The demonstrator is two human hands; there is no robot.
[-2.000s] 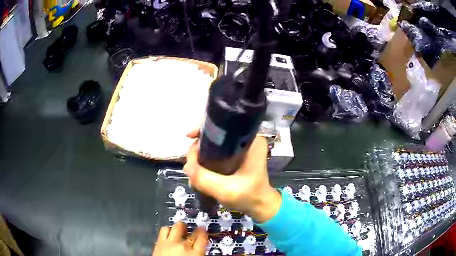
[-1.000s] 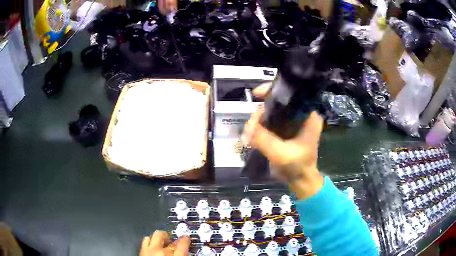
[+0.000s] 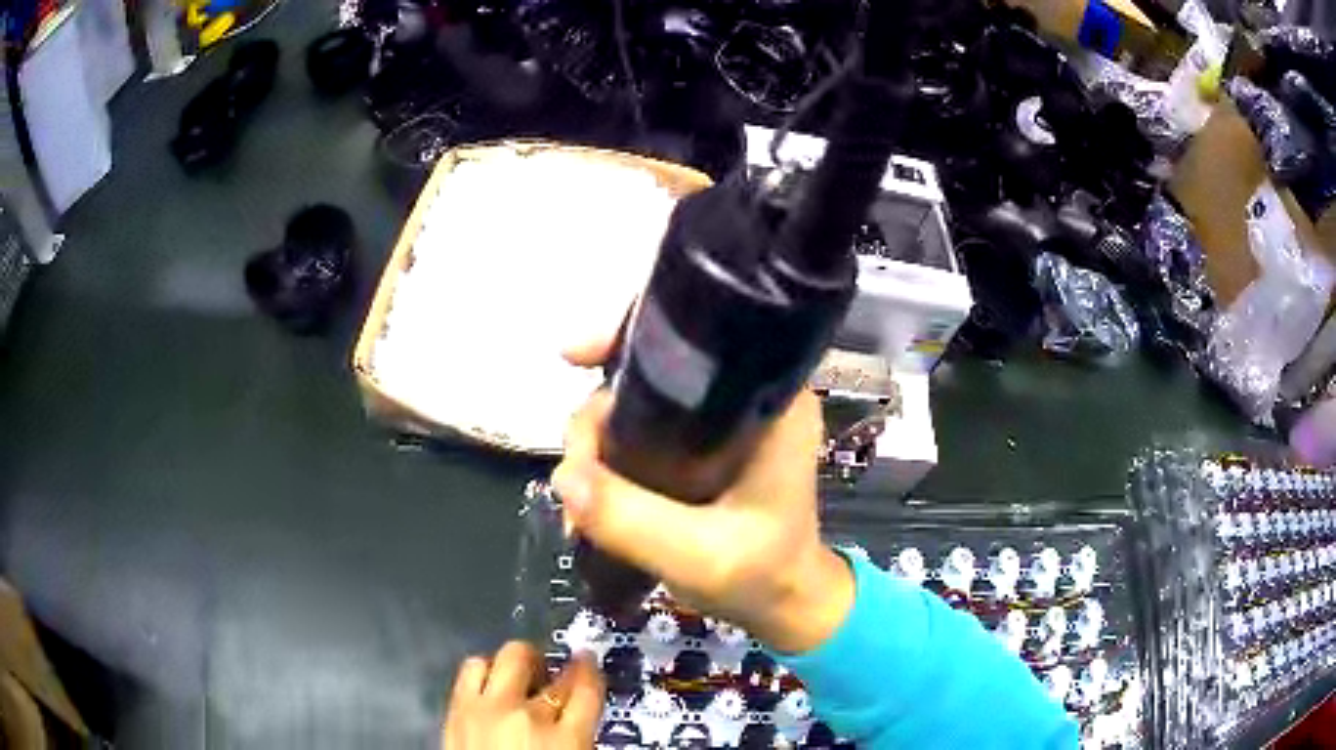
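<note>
My right hand (image 3: pixel 718 535) is closed around the thick black electric screwdriver (image 3: pixel 725 322), which is slightly tilted. Its narrow lower end (image 3: pixel 618 583) points down at the left part of the clear blister tray (image 3: pixel 1011 516); the tip's contact is not clear. Rows of small white motor assemblies (image 3: pixel 728 706) with thin wires lie in the tray. My left hand (image 3: pixel 525 706) is at the tray's lower left, cut off by the bottom edge, fingers bent at the white pieces. Whether it holds one is hidden.
A tan carton of white parts (image 3: pixel 384 406) stands behind the tray, beside the white screw feeder (image 3: pixel 916 293). Stacked filled trays (image 3: pixel 1267 564) are at the right. A dark housing (image 3: pixel 303 268) lies at the left. Dark parts and plastic bags (image 3: pixel 1087 308) are behind.
The screwdriver in my right hand has moved from the feeder to the left part of the tray. My left hand has shifted slightly right. The camera view has also shifted.
</note>
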